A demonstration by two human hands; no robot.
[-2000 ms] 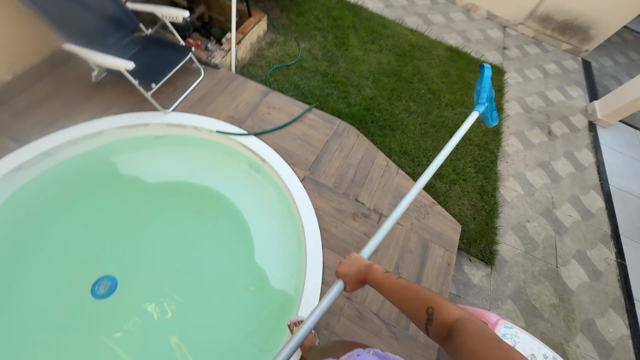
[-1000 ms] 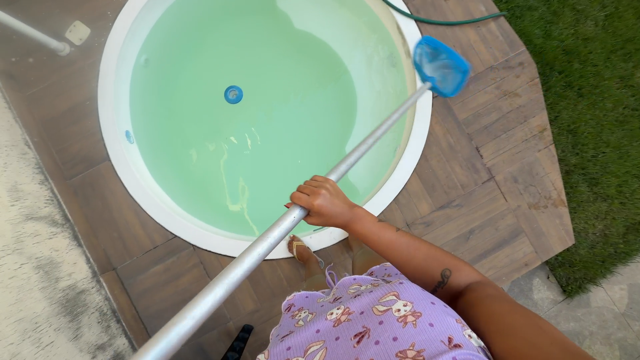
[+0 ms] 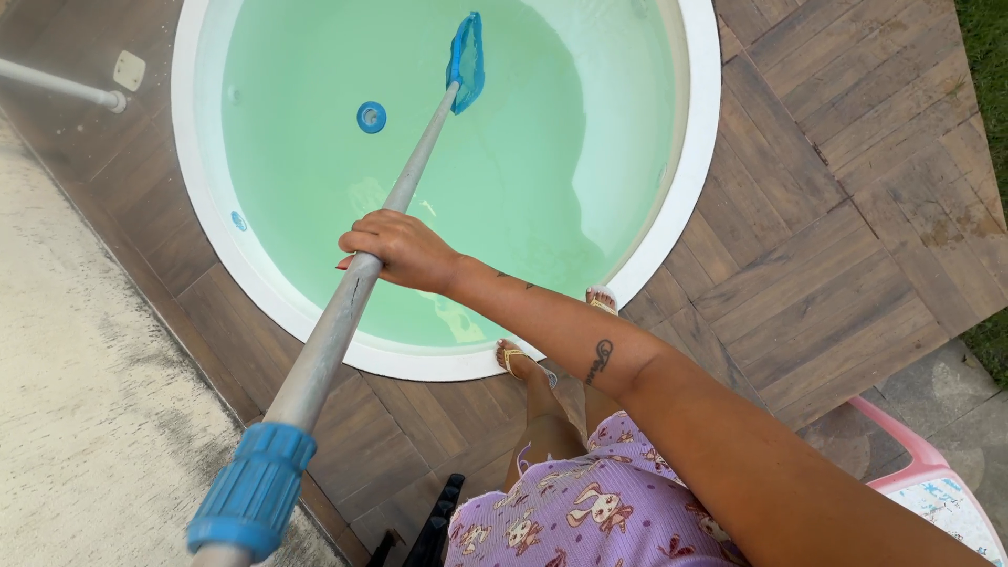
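Observation:
My right hand point(image 3: 398, 248) is closed around the grey telescopic pole point(image 3: 327, 346) of a pool skimmer, over the near side of a round pool. A ribbed blue locking collar point(image 3: 253, 488) joins the pole's sections at the lower left. At the far end, the blue skimmer net point(image 3: 468, 63) is over the pool's green-tinted water point(image 3: 299, 150), tilted on its side; whether it touches the water I cannot tell. To its left a round blue fitting point(image 3: 371, 117) shows in the pool. My left hand is out of view.
My sandalled feet are at the white pool rim point(image 3: 703, 134). Wood-look tiles point(image 3: 795, 299) surround it. A weathered wall point(image 3: 87, 378) runs along the left, near a white pipe point(image 3: 63, 83). A pink-framed chair point(image 3: 906, 449) is lower right, black objects point(image 3: 437, 520) at bottom.
The skimmer net has swung left, from over the grass to the pool's right rim and then over the water. My right hand stays closed on the pole. The view has turned downward and left.

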